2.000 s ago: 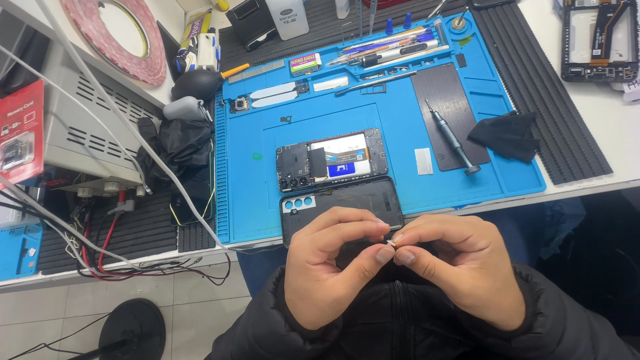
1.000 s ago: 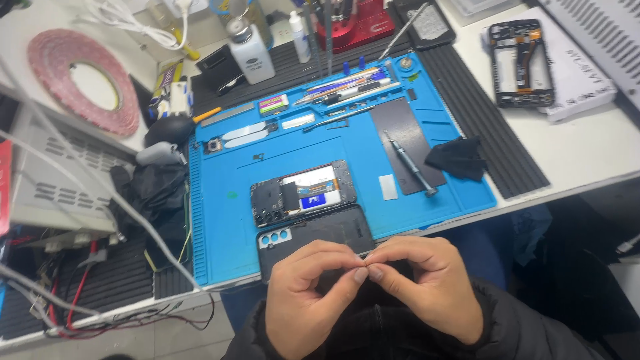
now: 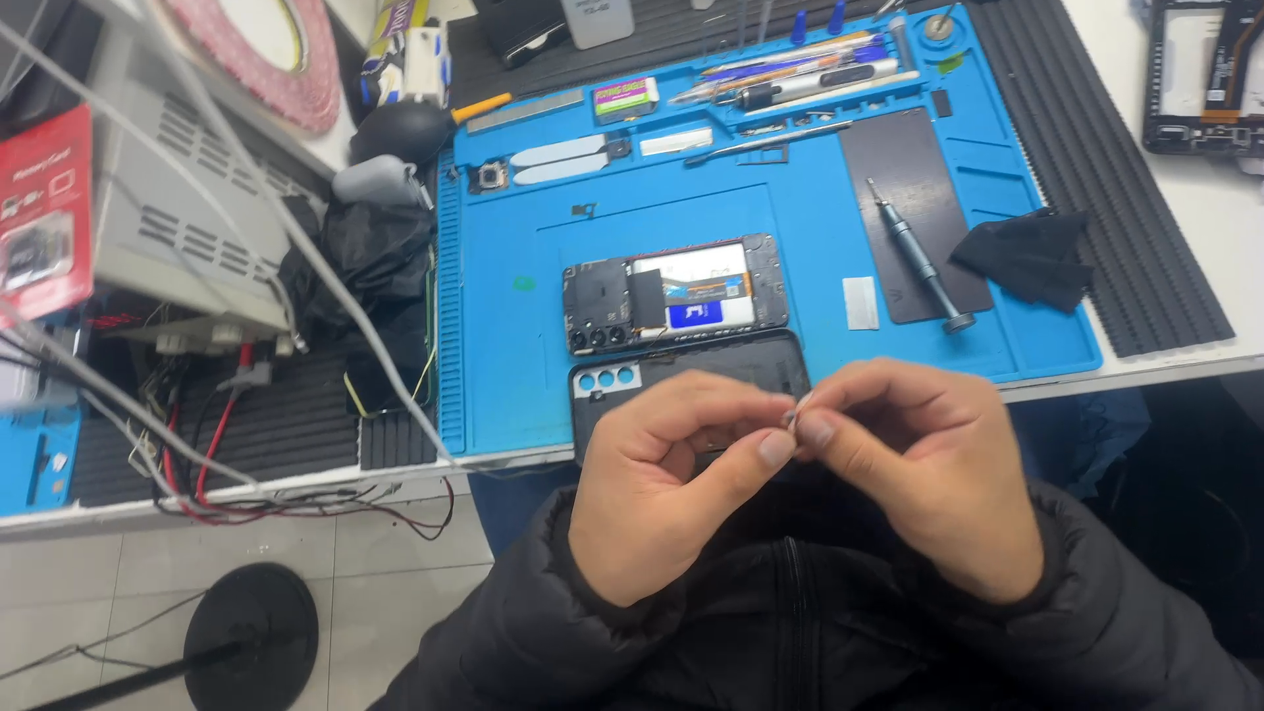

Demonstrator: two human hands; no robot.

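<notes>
My left hand (image 3: 681,474) and my right hand (image 3: 918,464) meet at the fingertips, pinching a tiny part (image 3: 791,419) between them; the fingers hide most of it, so its kind cannot be told. Just beyond them, an opened smartphone (image 3: 681,294) lies on the blue silicone repair mat (image 3: 504,395), its battery and ribbon cable exposed. A black phone back cover (image 3: 736,367) with camera holes lies against the phone's near edge, partly behind my left hand. Right of the phone are a small pale rectangular piece (image 3: 860,303) and a precision screwdriver (image 3: 918,259) resting on a dark plate (image 3: 874,168).
A black cloth (image 3: 1032,255) lies at the mat's right. Tweezers (image 3: 770,144), pens and brushes fill the far tray. At left stand a black air blower (image 3: 400,133), a bench power unit (image 3: 188,217) and loose cables (image 3: 326,262). Another opened phone (image 3: 1205,79) is at far right.
Both hands stay joined at the fingertips in all frames. The phone, back cover and screwdriver have kept their places on the mat. The view shifted and came back.
</notes>
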